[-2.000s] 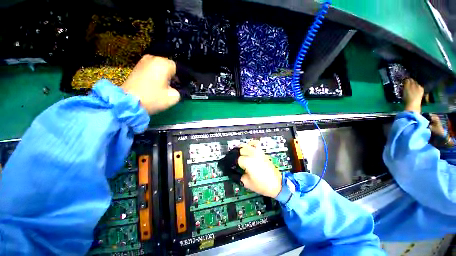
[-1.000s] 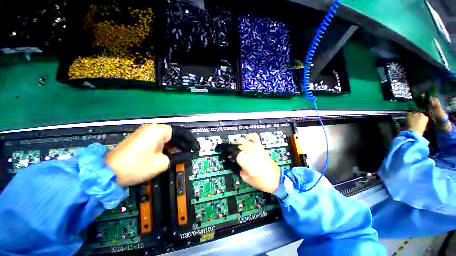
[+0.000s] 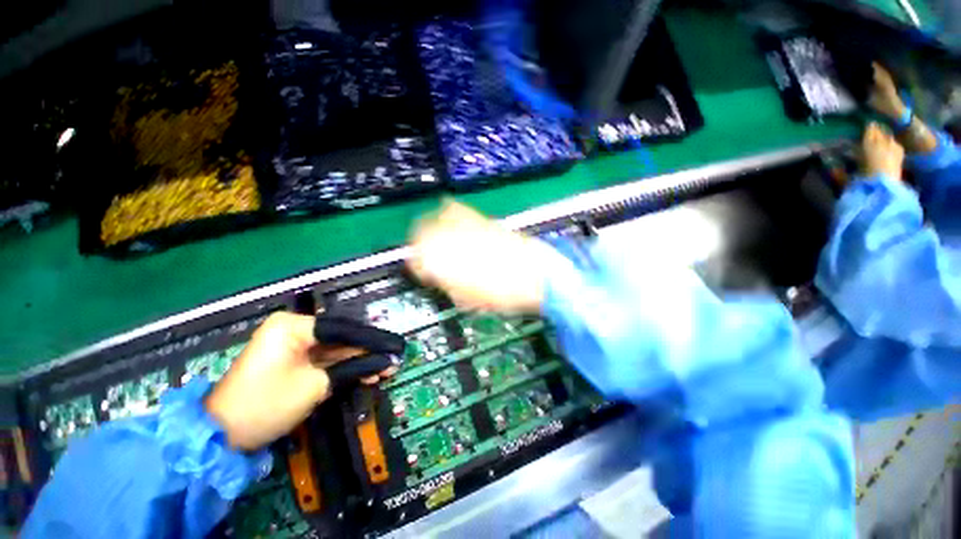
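Observation:
Green circuit boards (image 3: 427, 397) sit in rows in a black pallet (image 3: 395, 493) with orange clamps (image 3: 371, 434). My left hand (image 3: 282, 371), black coverings on its fingers, is over the pallet's upper left; its fingertips are close together at a board. Whether a small part is between them cannot be told. My right hand (image 3: 474, 261) is blurred, above the pallet's back edge near the rail, in front of the bins. Its fingertips are not clear, so what it holds cannot be told.
Behind the line stand bins of yellow parts (image 3: 181, 200), dark and silver parts (image 3: 353, 168) and blue-violet parts (image 3: 495, 137). A blurred blue coiled cord (image 3: 518, 65) hangs over them. A second pallet (image 3: 158, 342) lies at left. Another person's hands (image 3: 883, 150) are at far right.
My right hand has lifted off the boards and moved up and left toward the bins. My left hand came from the bins to the boards and now sits slightly lower. The view has tilted.

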